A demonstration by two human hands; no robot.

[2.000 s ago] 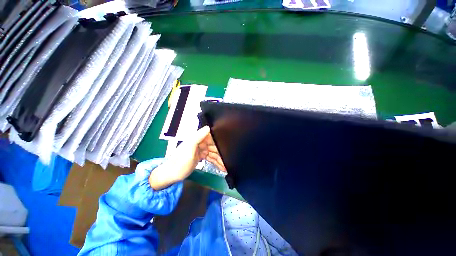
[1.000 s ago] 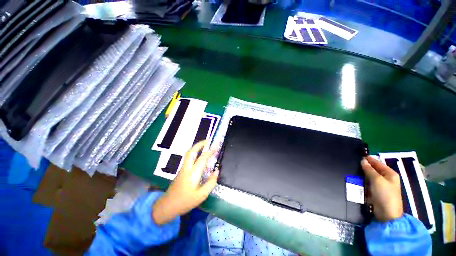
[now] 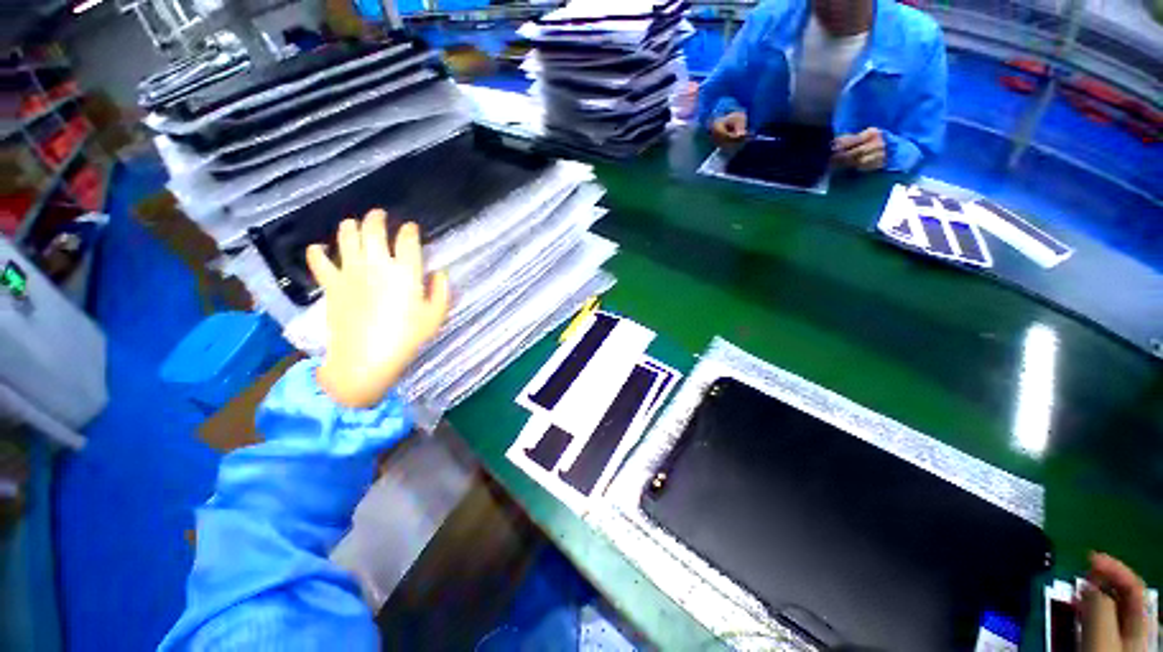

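A matte-black panel [image 3: 842, 510] lies flat on a silvery foam sleeve [image 3: 893, 446] on the green bench. A blue-and-white label [image 3: 999, 632] shows at its lower right, cut by the picture's edge. My left hand [image 3: 376, 306] is open, fingers spread, over the near side of the stacked panels [image 3: 510, 274] at the left; whether it touches them I cannot tell. My right hand [image 3: 1113, 609] is at the lower right edge, partly cut off, beside the panel and over a white strip sheet [image 3: 1061, 614]. Its grip cannot be made out.
Strip sheets with black strips [image 3: 587, 405] lie between stack and panel, a yellow tool [image 3: 580, 318] behind them. Across the bench a person in a blue smock [image 3: 912, 77] handles a dark panel. More strip sheets [image 3: 969, 229] and another stack [image 3: 606, 77] stand at the back.
My left hand has left the panel and moved to the left stack. My right hand has left the panel's edge. The view has swung left and up, bringing the other person into sight.
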